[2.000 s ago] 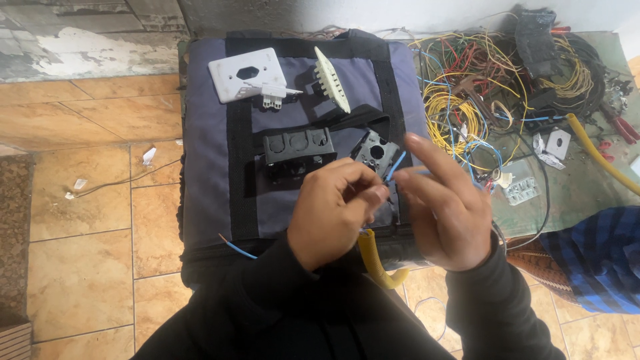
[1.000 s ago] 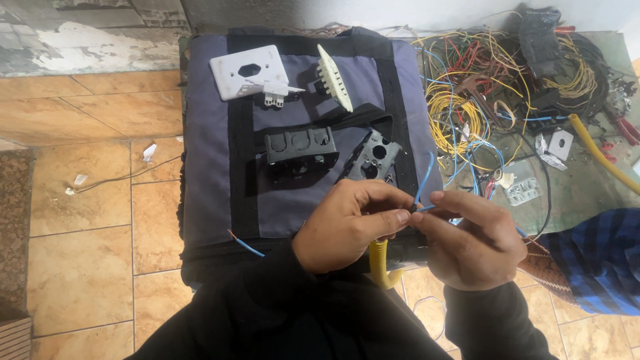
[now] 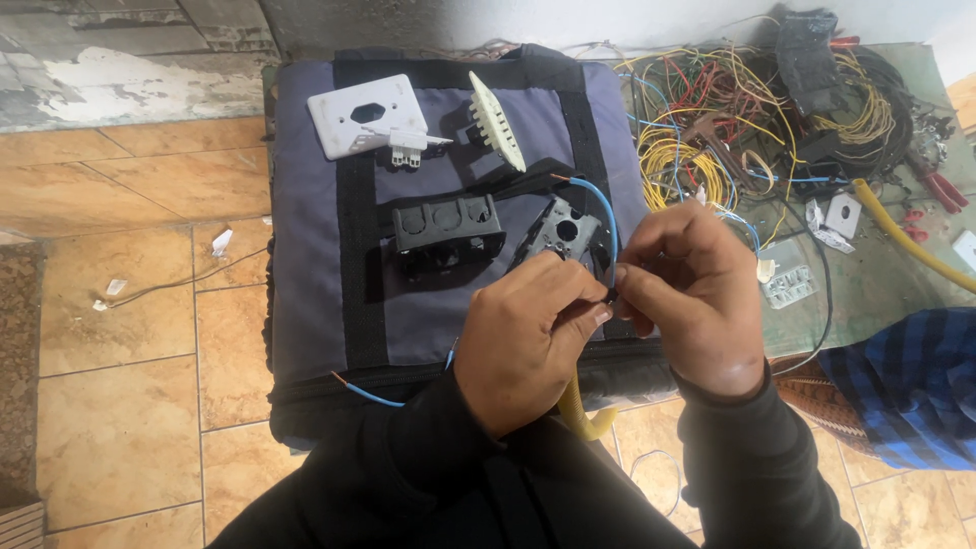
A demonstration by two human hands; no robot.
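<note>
My left hand (image 3: 526, 335) and my right hand (image 3: 690, 297) meet over the front of a grey and black padded bag (image 3: 313, 229). Between their fingertips they pinch a blue insulated wire (image 3: 610, 221), whose bared copper end points up and left. A small dark piece shows at the pinch; what it is I cannot tell. Just behind my left hand lies a black electrical box (image 3: 566, 229), partly hidden. Another black electrical box (image 3: 446, 229) stands left of it. A yellow corrugated conduit (image 3: 583, 408) emerges below my left hand. A second blue wire end (image 3: 370, 394) lies at the bag's front edge.
A white outlet cover plate (image 3: 370, 114) and a cream slotted part (image 3: 496, 122) lie at the bag's back. On the green table (image 3: 846, 320) to the right are tangled wires (image 3: 686, 168), red-handled pliers (image 3: 942, 187), a clear plastic case (image 3: 789, 278) and another yellow conduit (image 3: 907, 244).
The blue wire, short and upright between my fingers a second ago, now arcs up and left over the box. My right hand has moved up slightly and its fingers have curled in.
</note>
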